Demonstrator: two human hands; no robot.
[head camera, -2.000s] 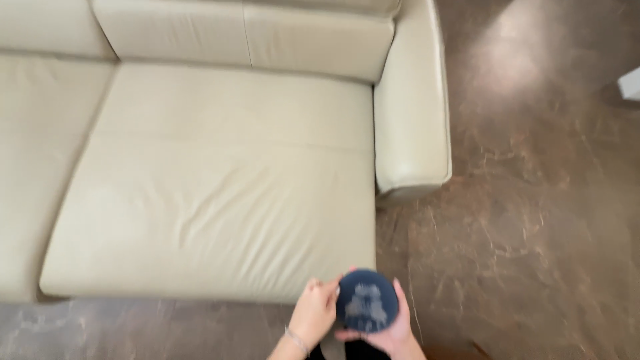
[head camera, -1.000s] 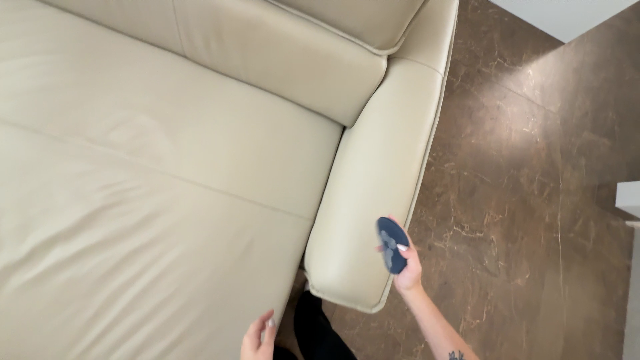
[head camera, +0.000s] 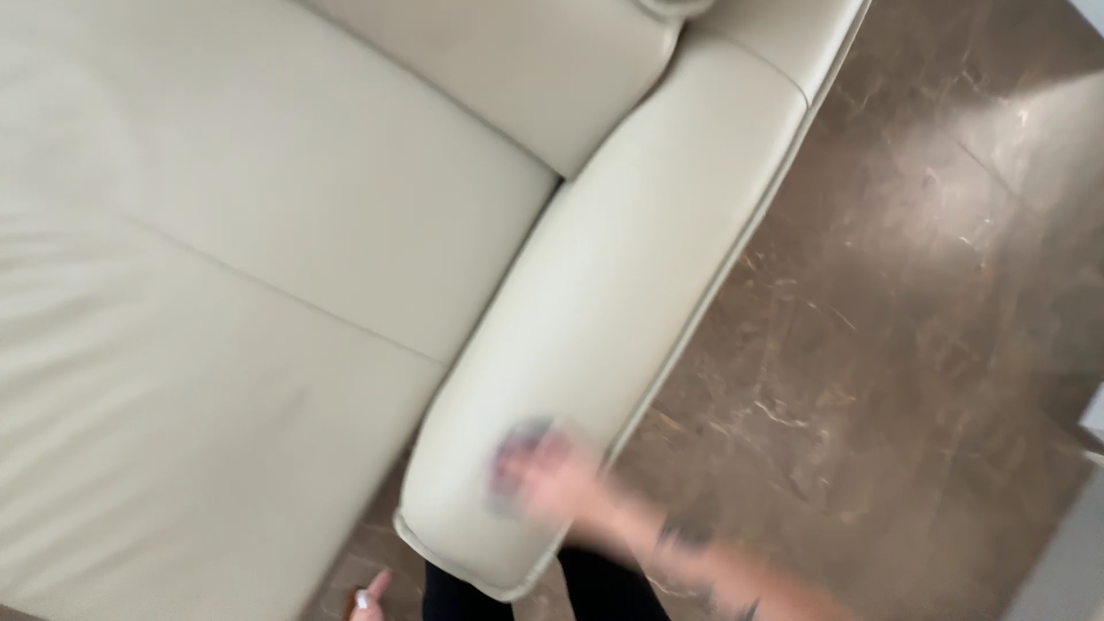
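Observation:
My right hand (head camera: 556, 479), blurred by motion, is over the front part of the cream leather armrest (head camera: 604, 259). It grips a round dark pad (head camera: 516, 457), mostly covered by the fingers; whether the pad touches the leather cannot be told. My left hand (head camera: 369, 604) shows only a finger or two at the bottom edge, below the front of the seat cushion (head camera: 259, 362), and the rest of it is cut off by the frame.
The sofa's backrest (head camera: 517, 69) rises behind the seat. Brown marbled floor (head camera: 828, 371) lies right of the armrest. My legs in black trousers (head camera: 604, 578) stand at the armrest's front end. Pale objects edge the right side.
Two seconds ago both hands were at the round pad in front of the seat; the left one let go. The right hand has since moved over the armrest with the pad.

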